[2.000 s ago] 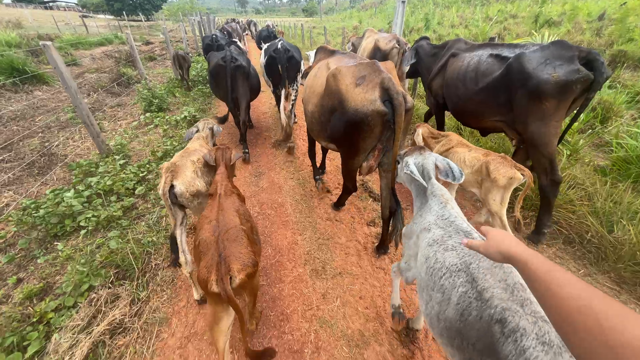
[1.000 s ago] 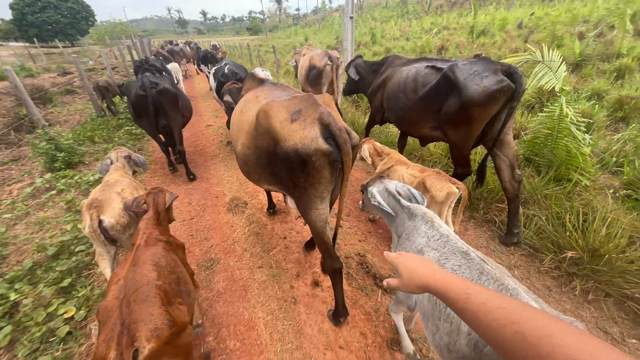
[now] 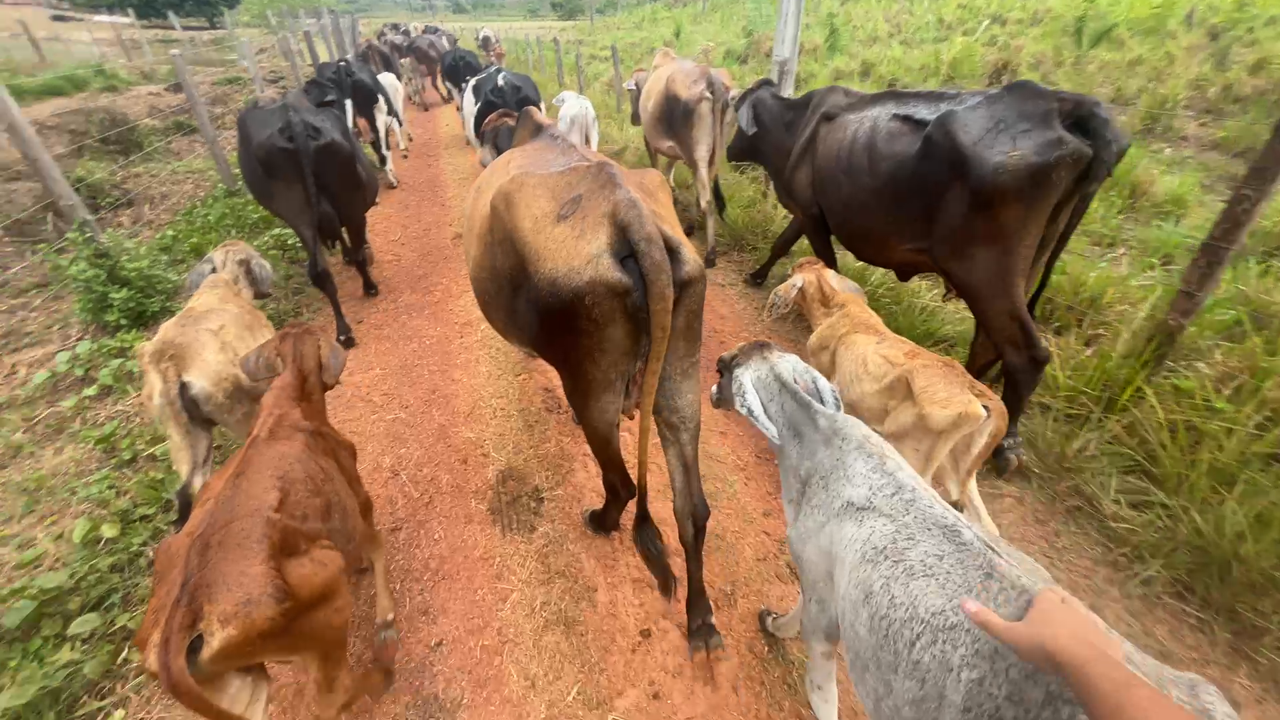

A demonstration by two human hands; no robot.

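My right hand [image 3: 1050,632] lies on the back of a grey calf [image 3: 900,560] at the lower right, its thumb pointing left and the other fingers largely hidden. It appears to rest there without gripping. My left hand is out of the picture. Just beyond the grey calf walks a tan calf [image 3: 890,380]. A brown cow [image 3: 580,250] is in the middle of the track, seen from behind. At the lower left are a reddish-brown calf [image 3: 280,520] and a pale tan calf [image 3: 205,350]. A dark brown cow [image 3: 930,180] walks at the right.
The red dirt track [image 3: 420,300] runs ahead between wire fences with wooden posts [image 3: 203,120]. A black cow [image 3: 305,170] and several more cattle fill it farther on. A leaning post [image 3: 1215,250] stands in tall grass at the right. Low green plants [image 3: 100,560] border the left side.
My right hand was seen nearer the grey calf's shoulders and is now farther back along its body. The grey calf has turned its head leftward, toward the brown cow.
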